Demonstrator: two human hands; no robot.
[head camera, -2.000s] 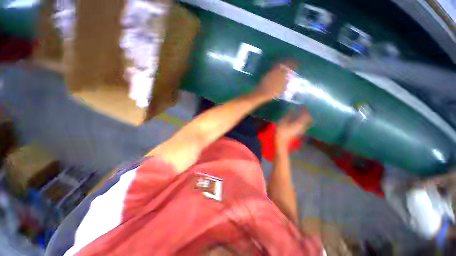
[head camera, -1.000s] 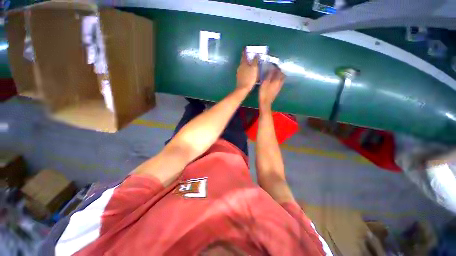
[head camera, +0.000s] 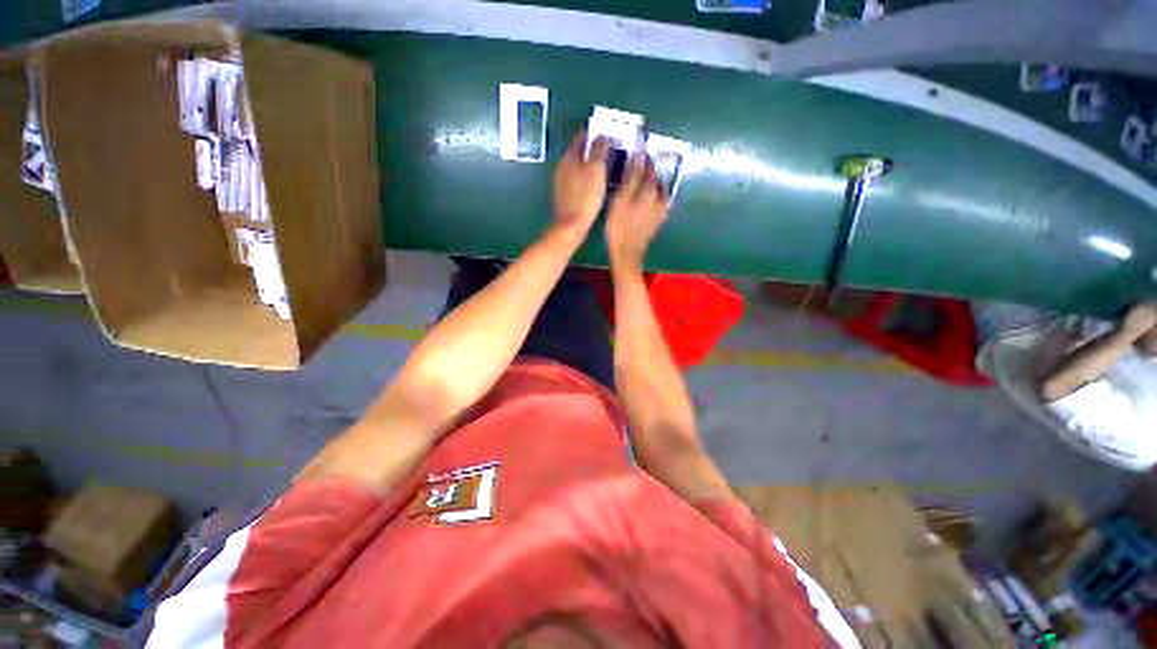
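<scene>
A white housing (head camera: 617, 124) with a dark opening lies on the green bench under my fingers. My left hand (head camera: 581, 184) holds its left side, and my right hand (head camera: 637, 203) is at its lower right side. Another white frame (head camera: 673, 155) lies just to the right, partly hidden by my right hand. A separate white windowed cover (head camera: 523, 123) lies flat on the bench to the left, the green bench showing through its window. My fingers hide the housing's lower part.
A mallet (head camera: 868, 166) lies on the bench at right, its handle towards the front edge. Cardboard boxes (head camera: 343, 165) with white frames stand at left. A metal-edged conveyor (head camera: 1043, 76) carries units behind. A red stool (head camera: 695, 317) is below; a person in white (head camera: 1114, 403) sits at right.
The view has steadied and shifted slightly. My hands now grip a housing left of where they were, and a white frame shows to the right of it.
</scene>
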